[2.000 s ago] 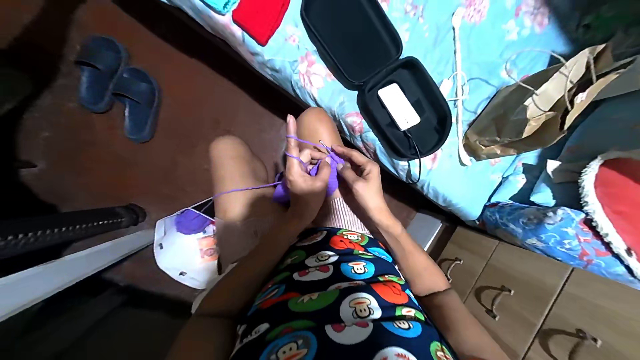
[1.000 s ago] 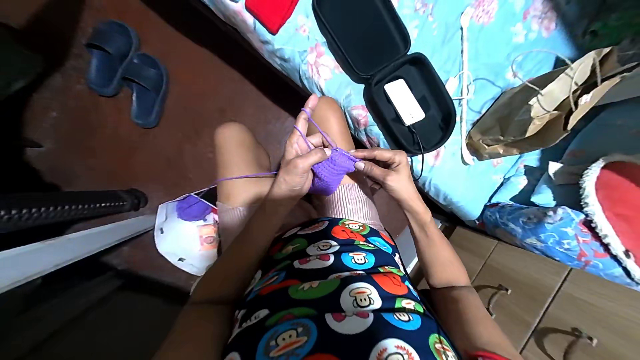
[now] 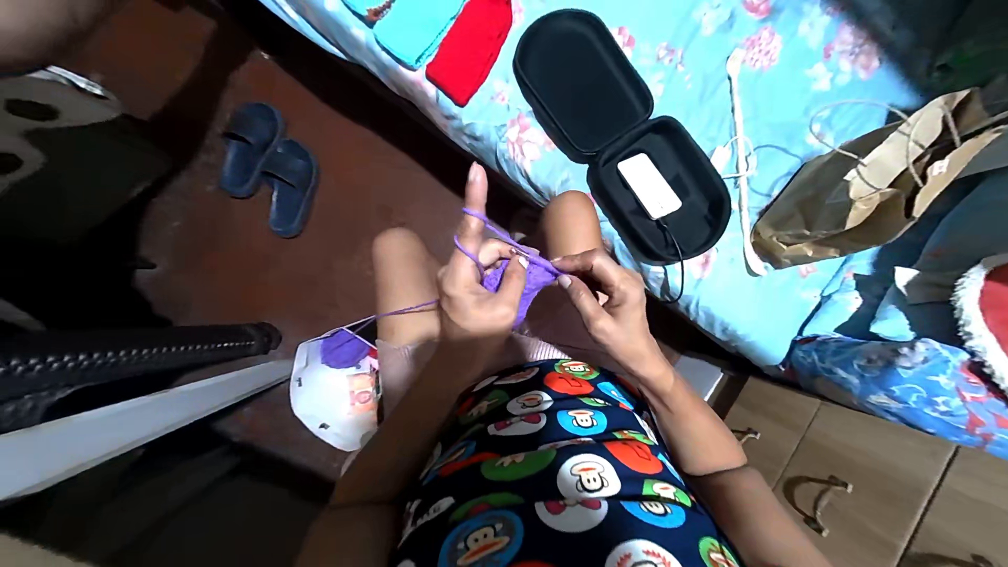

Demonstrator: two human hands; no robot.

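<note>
Above my lap, my left hand [image 3: 482,291] pinches the upper edge of a purple yarn piece [image 3: 533,291] between thumb and a finger. Its index finger points up, with purple yarn [image 3: 470,249] looped around it. My right hand [image 3: 610,303] grips the right end of the work with thumb and index finger; a thin tool there is mostly hidden, its kind too small to tell. A strand runs left over my thigh to a purple yarn ball [image 3: 344,349] in a white bag [image 3: 331,402].
A floral bed [image 3: 756,315] holds an open black case [image 3: 660,189] with a white device [image 3: 650,186], a white strip [image 3: 739,157], a brown paper bag [image 3: 835,205] and red knitted fabric [image 3: 470,51]. Blue slippers [image 3: 290,187] lie on the floor. Wooden drawers [image 3: 866,465] stand lower right.
My left index finger is more upright than a second ago, and the purple piece is more covered by my left hand. The view has shifted somewhat.
</note>
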